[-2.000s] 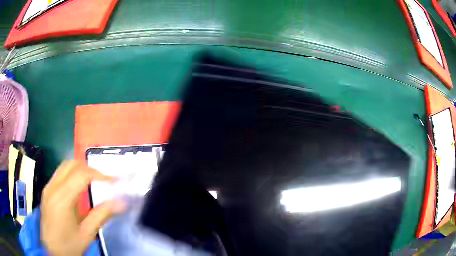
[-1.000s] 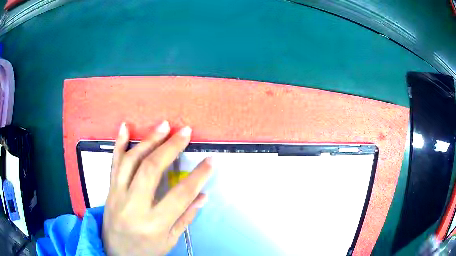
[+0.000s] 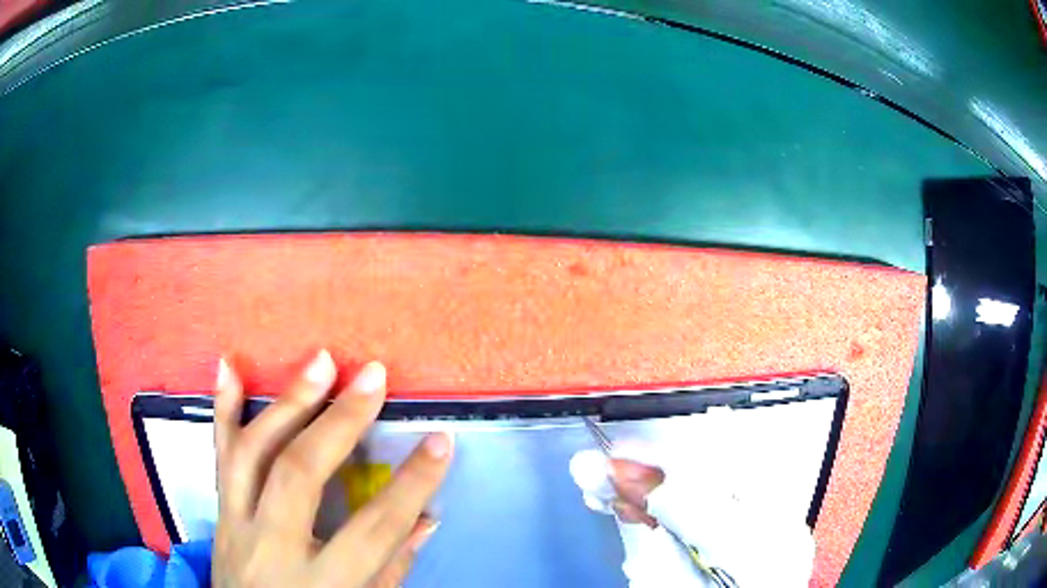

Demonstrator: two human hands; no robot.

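A white panel in a thin black frame (image 3: 746, 459) lies on a red-orange foam pad (image 3: 482, 310); its lower part is cut off by the picture's edge. My bare left hand (image 3: 327, 482) rests spread on the panel's upper left, fingertips across the black edge strip (image 3: 505, 408), holding nothing. A yellow patch (image 3: 365, 482) shows between its fingers. My right hand (image 3: 643, 488), with white glove material and some bare finger showing, holds thin metal tweezers or a pick (image 3: 603, 436). The tool's tip is at the strip's lower border, right of centre. A bluish-grey area lies between my hands.
A glossy black panel (image 3: 964, 379) lies right of the foam pad on the green surface (image 3: 459, 126). Part of another red-orange pad (image 3: 1010, 494) shows at the far right. A white item with a blue label (image 3: 14, 517) is at the left edge. A rail curves along the top.
My right hand has come into view with the tool at the edge strip. My left hand stays on the panel. The panel and pad sit lower in the picture. Earlier, a large black panel covered the centre.
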